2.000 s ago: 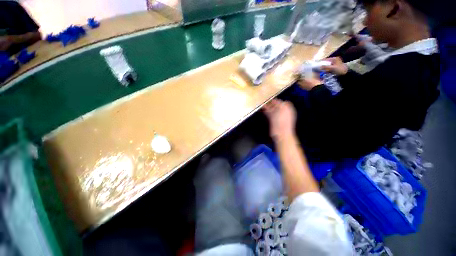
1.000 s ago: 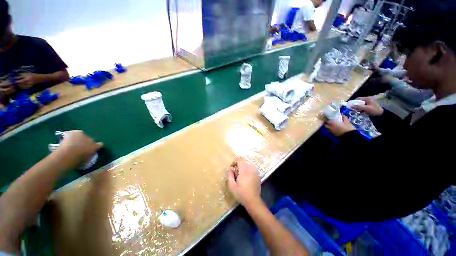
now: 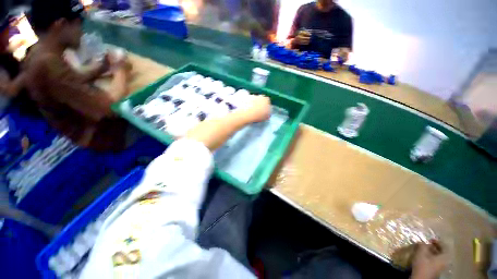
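The green crate (image 3: 260, 182) stands at the centre, with rows of light grey tube bodies (image 3: 199, 98) in its left and middle part and a pale liner sheet (image 3: 245, 155) bare on its right side. My left hand (image 3: 253, 110) reaches over the crate at the right end of the rows. Its fingers are blurred, and I cannot tell if it grips a part. My right hand (image 3: 429, 260) is low at the right, near the bench's front edge, blurred, with nothing visible in it. A white glue bottle (image 3: 365, 211) lies on the bench (image 3: 321, 163).
Single grey bodies stand or lie on the green conveyor (image 3: 310, 98). A yellow tool (image 3: 477, 249) is at the far right. A blue bin (image 3: 49, 261) with grey parts is at lower left. A person sits at left, another across the belt behind blue parts (image 3: 297, 56).
The view has swung left, bringing the green crate into full view. My left hand has gone from a grey body on the belt to the crate. My right hand stays by the bench edge.
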